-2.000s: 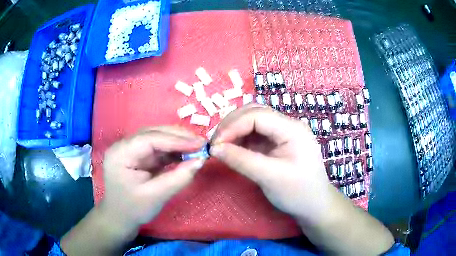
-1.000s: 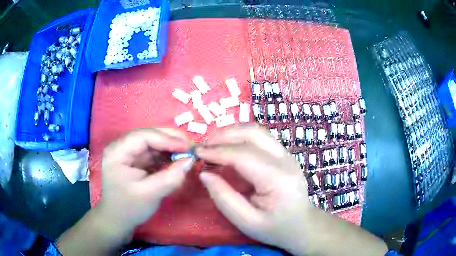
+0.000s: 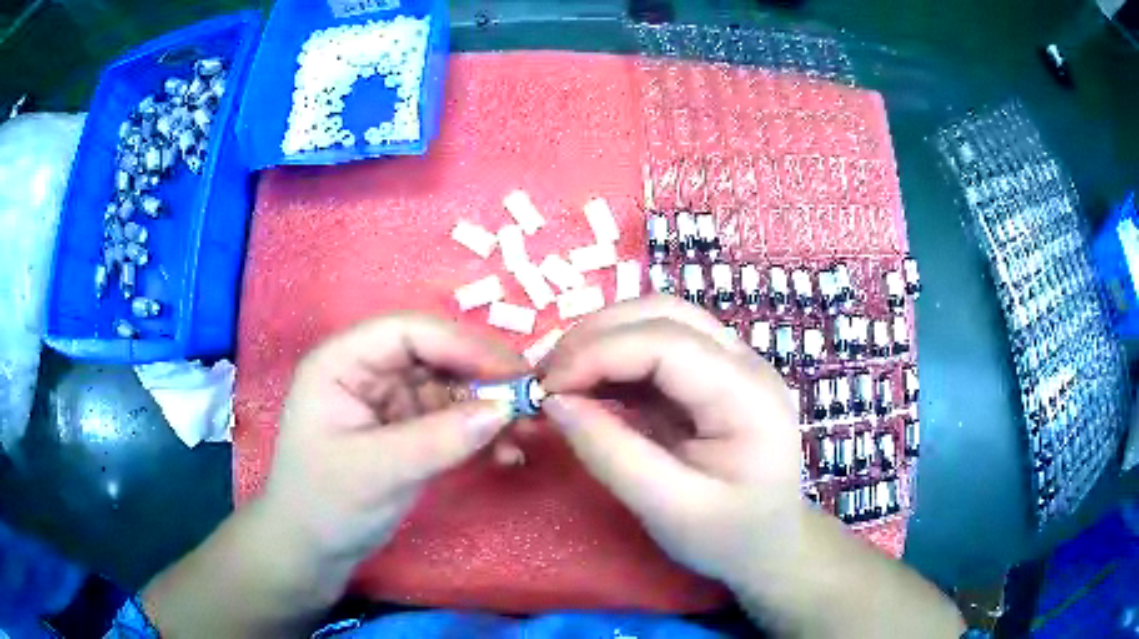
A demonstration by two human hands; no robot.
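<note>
A small cylindrical unit (image 3: 510, 393), silvery with a dark bluish end pointing right, is held level between both hands over the red mat (image 3: 375, 250). My left hand (image 3: 375, 412) pinches its silver body between thumb and fingers. My right hand (image 3: 681, 431) has its thumb and finger tips at the dark end, around a tiny pale bit at the tip; the contact is partly hidden. A loose pile of white rectangular sleeves (image 3: 525, 268) lies just beyond the fingers.
A clear blister tray (image 3: 774, 162) with silver-black units is on the mat's right. A second tray (image 3: 1037, 312) lies farther right. A large blue bin (image 3: 75, 293) and a smaller blue bin (image 3: 431, 119) with white rings stand left. White crumpled tissue (image 3: 200, 399) is below.
The unit's dark end now shows between the fingertips. My right thumb, apart from the unit a second ago, is back against it. The whole view has shifted slightly.
</note>
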